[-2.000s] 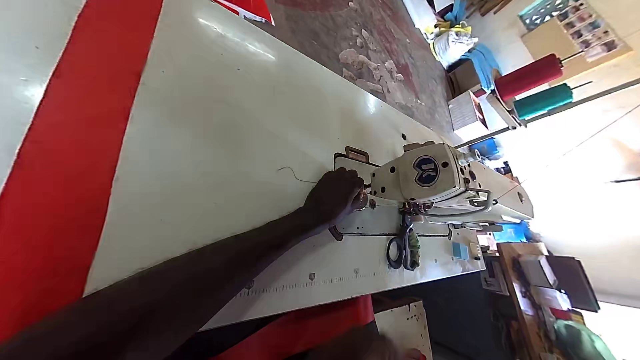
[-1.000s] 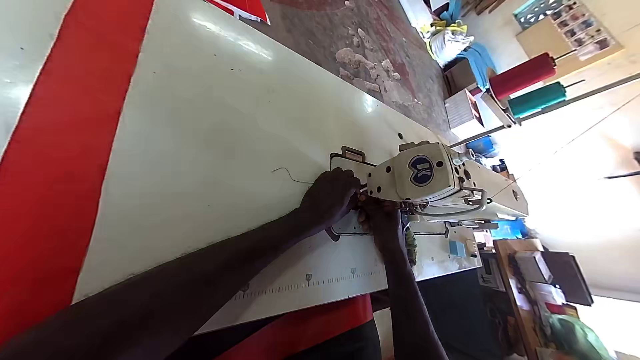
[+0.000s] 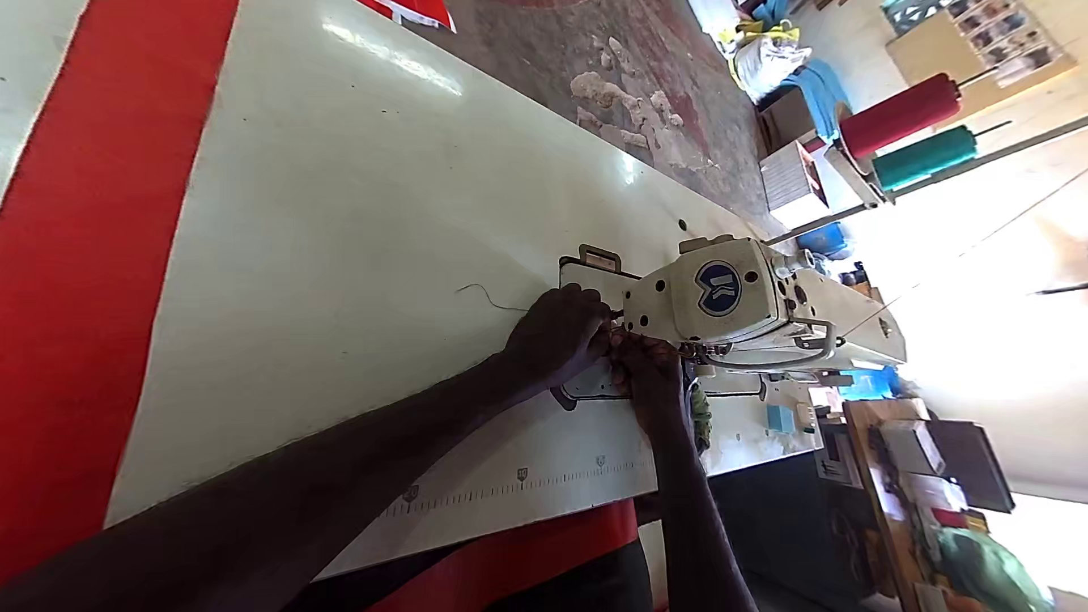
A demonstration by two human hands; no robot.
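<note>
The head of a white industrial sewing machine [image 3: 722, 289] stands over its needle plate area, seen tilted. My left hand [image 3: 565, 331] is beside the needle end, its fingers bent together. Touching or almost touching its fingertips, my right hand [image 3: 646, 365] reaches under the machine head with curled fingers. The fingers hide the needle and presser foot, and whatever they may pinch cannot be made out. A loose dark thread [image 3: 489, 297] runs over the white tabletop [image 3: 340, 255] to my left hand. Behind my right wrist, a bunched green thing [image 3: 699, 416] shows partly.
Red fabric [image 3: 127, 212] crosses the table at left. A red thread cone [image 3: 901, 115] and a green thread cone [image 3: 926, 157] stand beyond the machine. A light-blue block [image 3: 779, 418] lies near the front edge. Boxes and bags fill a wooden shelf [image 3: 884, 476] at right.
My right hand has come up from below the table edge to the needle area, meeting my left hand, which has stayed there. The scissors seen beside the machine are now hidden by my right arm.
</note>
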